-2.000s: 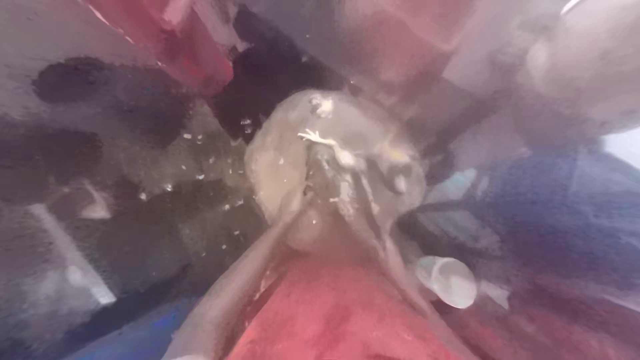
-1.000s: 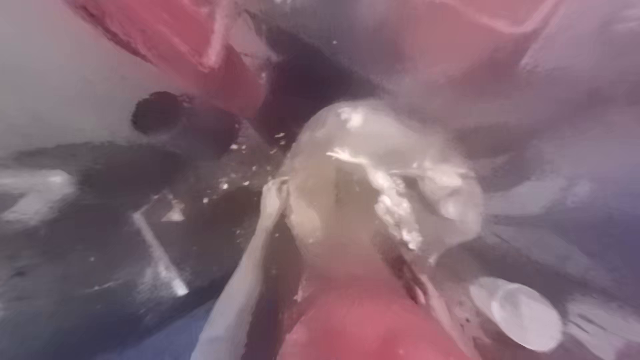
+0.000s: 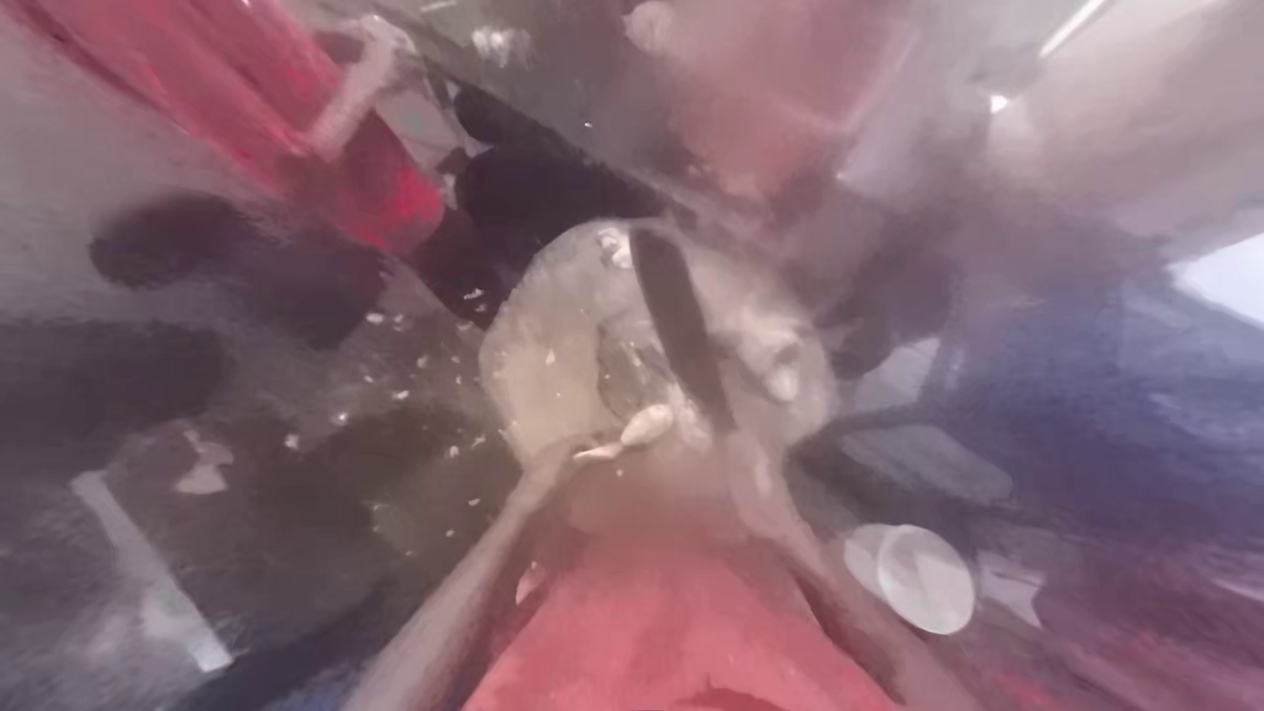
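A round, pale chopping block (image 3: pixel 543 355) lies in front of me, with soft pale pieces on it, perhaps meat. A dark, broad blade (image 3: pixel 681 326) points away from me over the block. Its near end meets my right hand (image 3: pixel 746 459), which appears closed on it, though the fingers are blurred. My left hand (image 3: pixel 553 459) is at the block's near left edge, against the thin end of a pale, lumpy piece (image 3: pixel 647 425); whether it grips the piece is unclear. More pale matter (image 3: pixel 780 360) lies on the right of the block.
Small pale scraps (image 3: pixel 400 395) are scattered on the dark surface left of the block. A pale strip (image 3: pixel 153 573) lies at the lower left. Round white containers, perhaps cups (image 3: pixel 925 580), are at the lower right. Another person's red sleeve or garment (image 3: pixel 385 197) is at the upper left.
The dark blade now shows clearly over the block; neither earlier frame shows it plainly. A pale lumpy piece now lies at the near side by my left hand. The view has shifted.
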